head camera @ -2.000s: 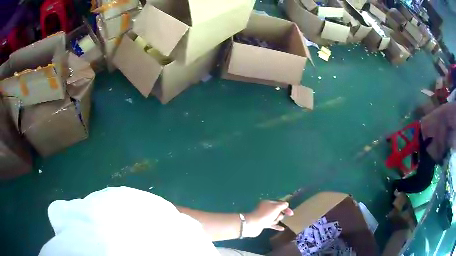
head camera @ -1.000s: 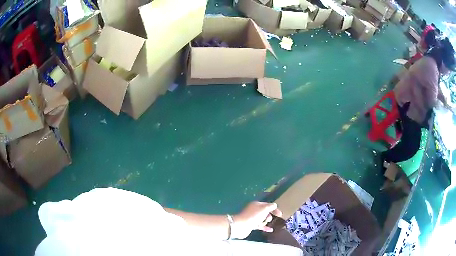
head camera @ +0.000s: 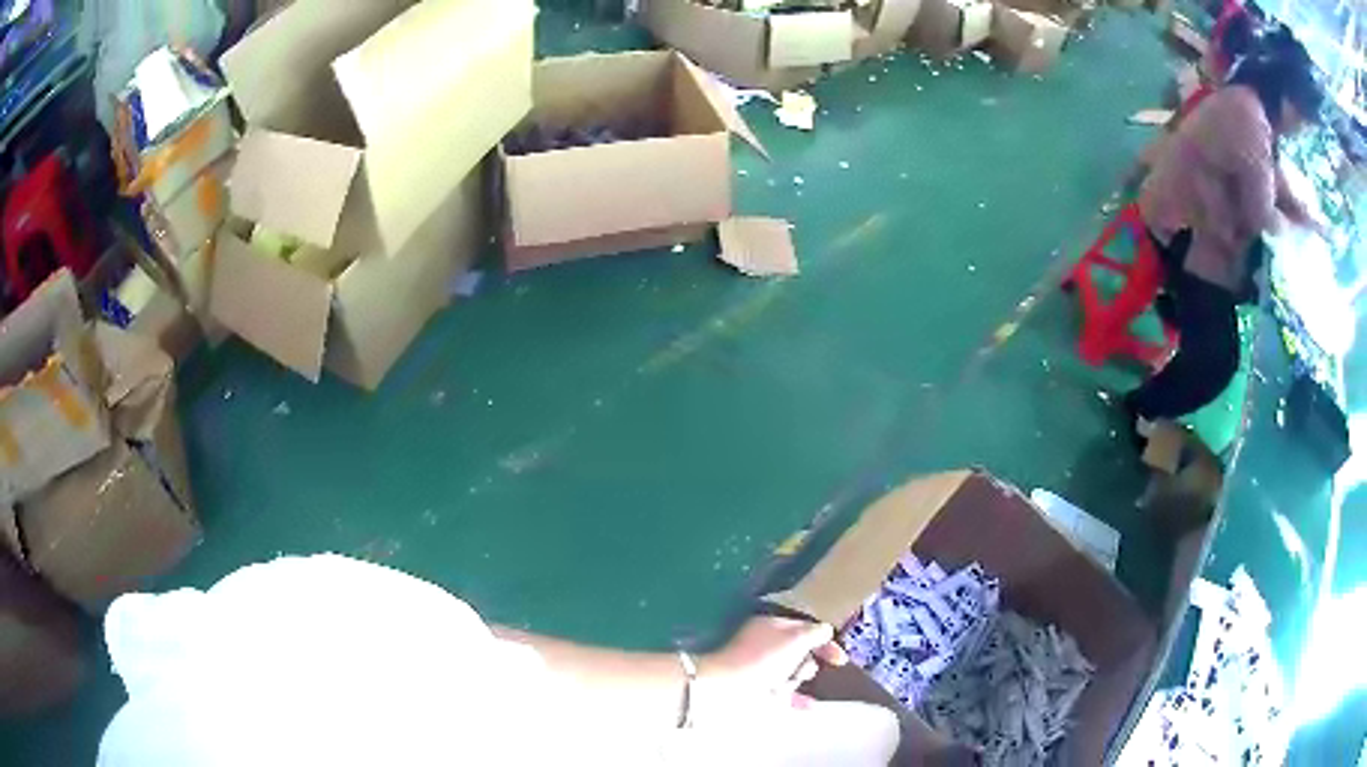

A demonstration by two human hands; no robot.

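Observation:
My left hand (head camera: 783, 659), with a band at the wrist, reaches from the lower left. Its fingers are curled on the near edge of a flap of the open brown carton (head camera: 1102, 614) at the lower right. The carton holds loose handle covers: purplish-white ones (head camera: 927, 617) on one side and greyer ones (head camera: 1017, 692) on the other. My right hand is not in view. My white sleeve fills the bottom left.
The bench edge runs along the right, with a pile of white strips (head camera: 1217, 682). A person (head camera: 1217, 188) stands bent over the line beside a red stool (head camera: 1121, 292). Large open cartons (head camera: 618, 188) stand beyond the green floor and at left. Loose cardboard (head camera: 757, 247) lies on the floor.
The view has swung right, so the background cartons shift left and more bench and the whole person show. My left hand stays at the carton flap, and more of the carton's contents show.

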